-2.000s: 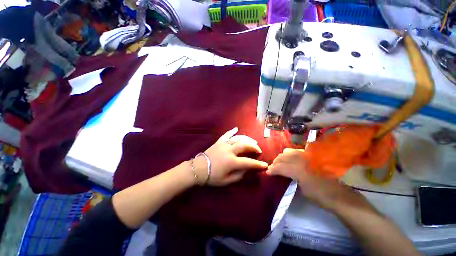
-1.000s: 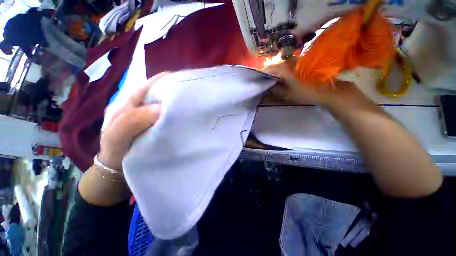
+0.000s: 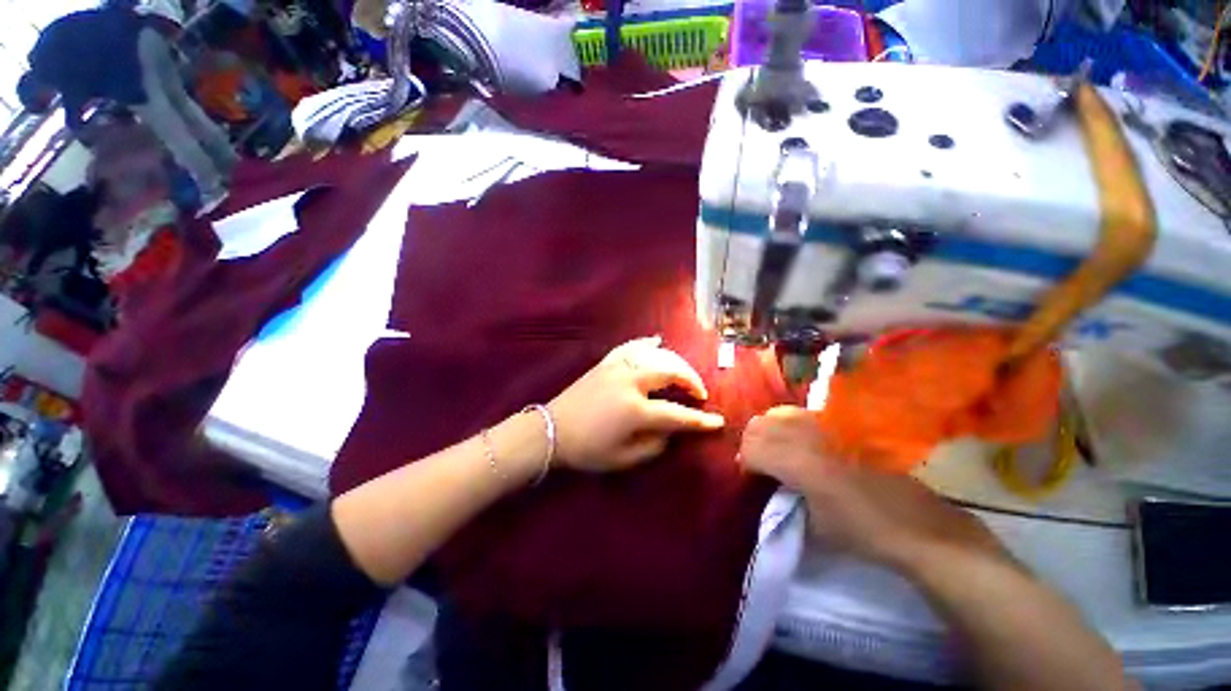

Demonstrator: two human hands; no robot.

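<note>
A maroon garment panel point(image 3: 540, 270) lies flat under the white sewing machine head point(image 3: 932, 189) and hangs over the table's front edge, where a strip of its white backing point(image 3: 770, 574) shows. My left hand point(image 3: 635, 405) rests on the panel left of the needle area, palm down, fingers pressed on the cloth. My right hand point(image 3: 797, 452) is at the panel's right edge, just in front of the presser foot, its fingertips on the cloth; the fingers are bent and partly blurred. The lamp lights the cloth red at the needle.
An orange tuft point(image 3: 932, 398) and a yellow-tan strap point(image 3: 1120, 203) hang on the machine. A phone point(image 3: 1184, 554) lies at the right. More maroon cloth point(image 3: 176, 351) lies at the left, above a blue basket point(image 3: 162, 594). A green basket point(image 3: 655, 45) stands behind.
One second ago my left hand held the panel lifted, white side showing. Now the panel lies maroon side up and my left hand rests on it. The view has tilted back up to the machine head.
</note>
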